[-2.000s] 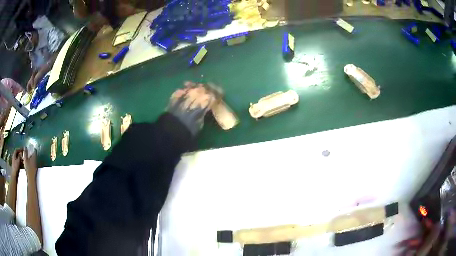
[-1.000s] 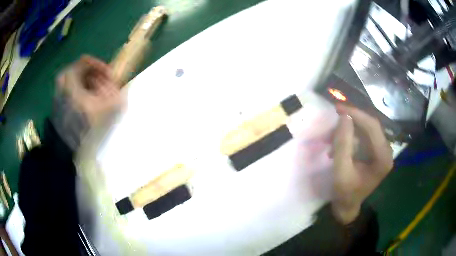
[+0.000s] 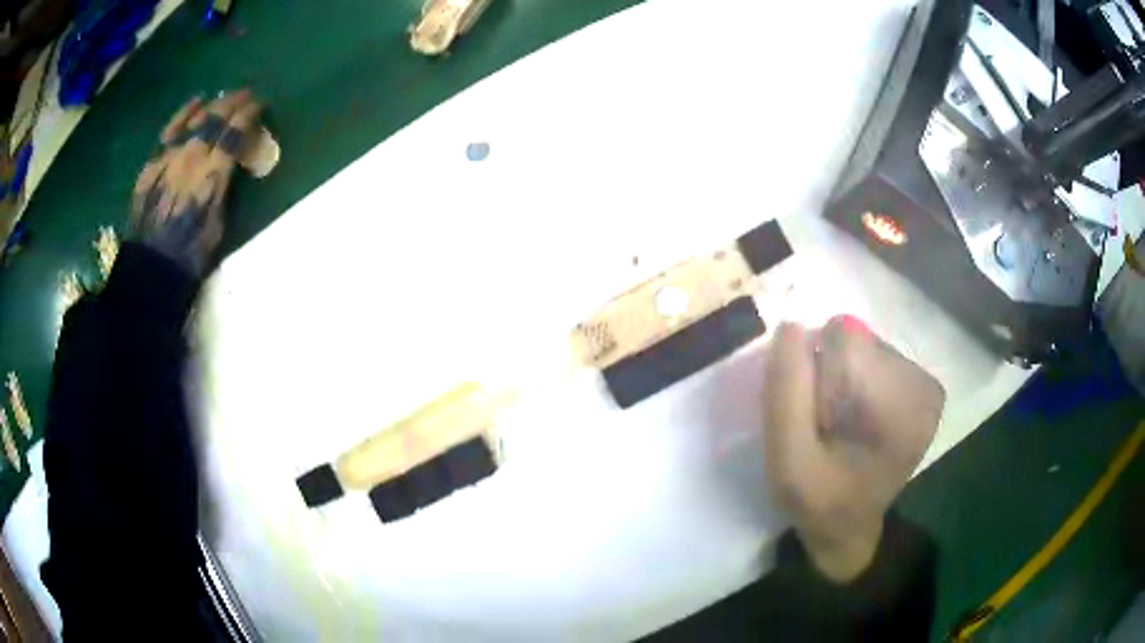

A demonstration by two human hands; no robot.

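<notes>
My left hand (image 3: 188, 182) is over the green belt at upper left, its fingers on a tan housing (image 3: 265, 155); only the housing's end shows. My right hand (image 3: 854, 440) is blurred above the white top at lower right, fingers curled; whether it holds anything is unclear. A tan housing (image 3: 628, 320) lies along a black bar (image 3: 684, 352), one end at a black block (image 3: 766, 246), with a pale round disc (image 3: 673, 302) near its middle. A second, plainer tan piece (image 3: 414, 437) lies by another bar (image 3: 435, 479) and block (image 3: 319, 485).
A loose grey disc (image 3: 477, 151) lies on the white top (image 3: 527, 540). A black device with a glowing red switch (image 3: 884, 227) and metal plate stands at right. The green belt (image 3: 339, 94) carries a housing (image 3: 446, 21). Blue parts (image 3: 107, 44) lie at upper left.
My left hand has moved up and slightly left over the belt with the tan housing. My right hand has moved slightly left and down, its fingers more curled. A pale disc now shows on the right housing.
</notes>
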